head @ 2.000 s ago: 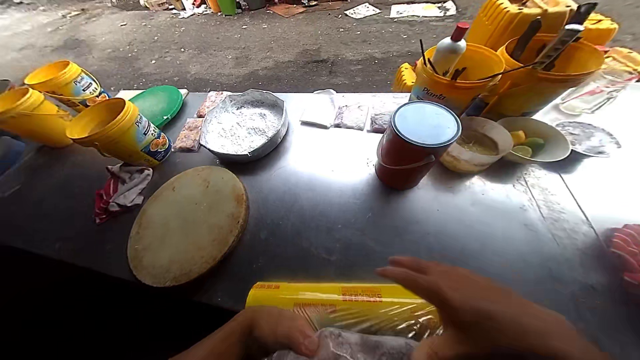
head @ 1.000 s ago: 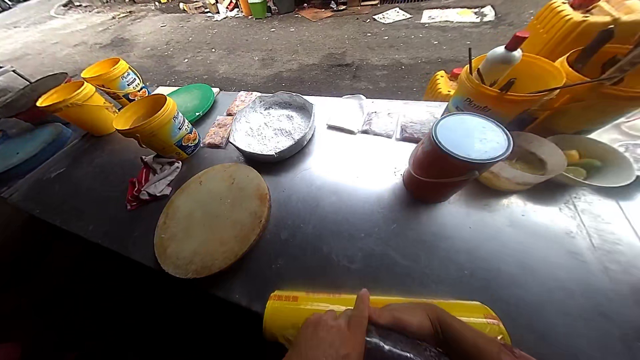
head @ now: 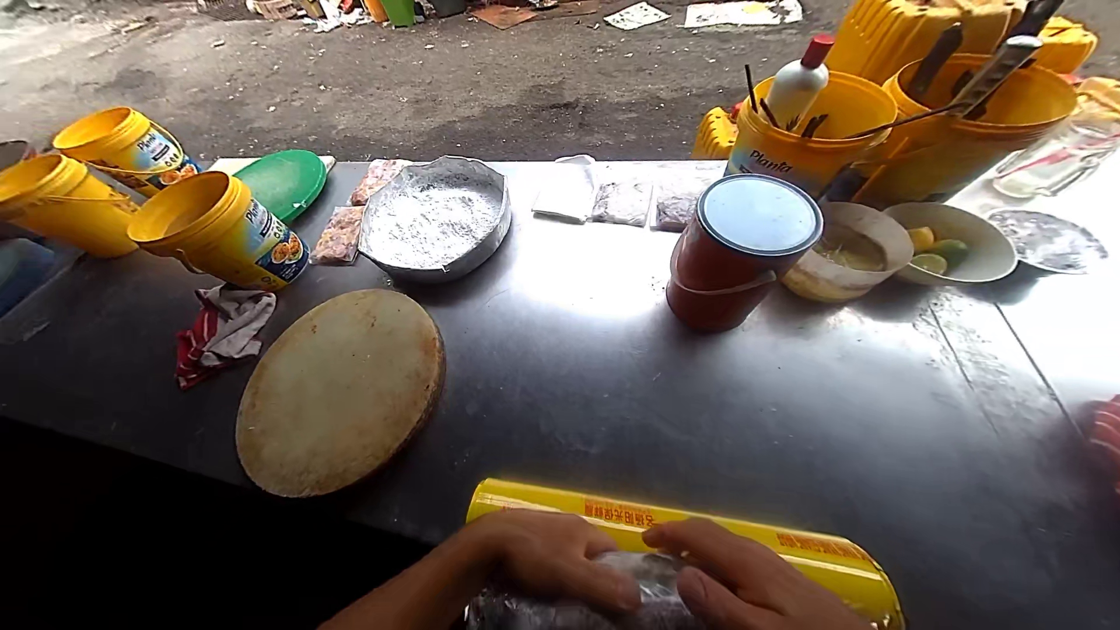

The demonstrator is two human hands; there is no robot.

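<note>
A yellow roll of plastic film [head: 700, 525] with printed writing lies at the near edge of the steel table. Just in front of it is a bundle in clear plastic film [head: 652, 573], its lower part cut off by the frame. My left hand [head: 560, 560] rests over the bundle's left part, thumb pointing right. My right hand [head: 744, 573] lies on its right part, fingertips near the roll. Both hands touch the wrapped bundle; what is inside it cannot be made out. A round, worn board [head: 341, 394] lies to the left of the roll.
Along the steel table [head: 542, 376] stand a foil-lined pan of white powder [head: 433, 214], small plastic packets [head: 623, 201], a red-brown can [head: 722, 280], a bowl of citrus [head: 989, 249], yellow buckets [head: 219, 232], another yellow bucket of utensils [head: 787, 131] and a crumpled cloth [head: 227, 328].
My right hand, raised above the roll two seconds ago, is down on the wrapped bundle. Since one second ago the hands have moved apart, showing more film between them.
</note>
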